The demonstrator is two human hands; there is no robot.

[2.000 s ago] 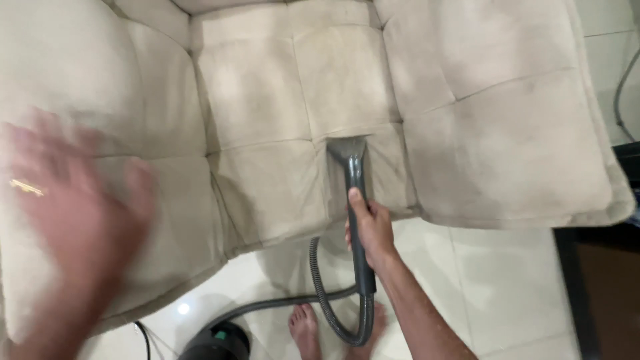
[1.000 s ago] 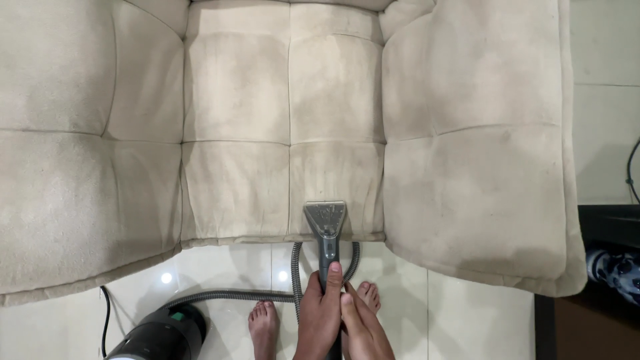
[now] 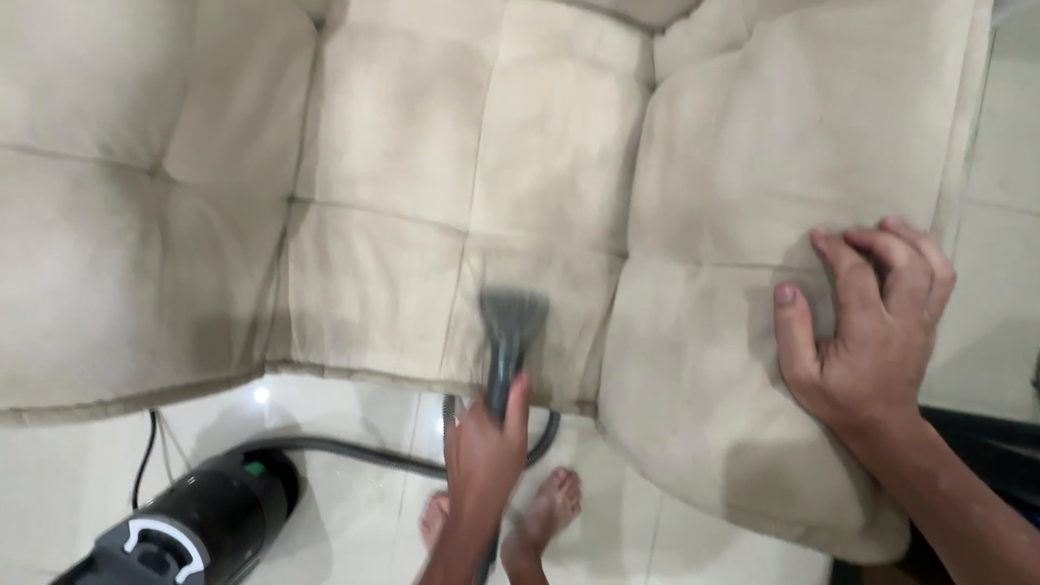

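A beige tufted upholstered armchair (image 3: pixel 390 276) fills most of the view. My left hand (image 3: pixel 487 455) is closed around the dark handle of an upholstery cleaning nozzle (image 3: pixel 513 313). The nozzle's wide, flared head lies on the front part of the seat, right of the middle seam, and looks blurred. My right hand (image 3: pixel 881 341) rests on the padded arm at the right, fingers apart and bent, holding nothing. A grey ribbed hose (image 3: pixel 349 451) loops below the seat's front edge, partly hidden by my left hand.
At lower left on the pale tiled floor (image 3: pixel 349 512) stands a black vacuum machine (image 3: pixel 227 504), with a thin black cable (image 3: pixel 145 463) beside it. My bare feet (image 3: pixel 552 508) are below the seat. A dark object (image 3: pixel 983 455) stands at the right, partly behind my forearm.
Two seconds ago my right hand held the nozzle; one second ago both hands were at its handle. Now my left hand alone holds it, and my right hand has moved onto the right arm.
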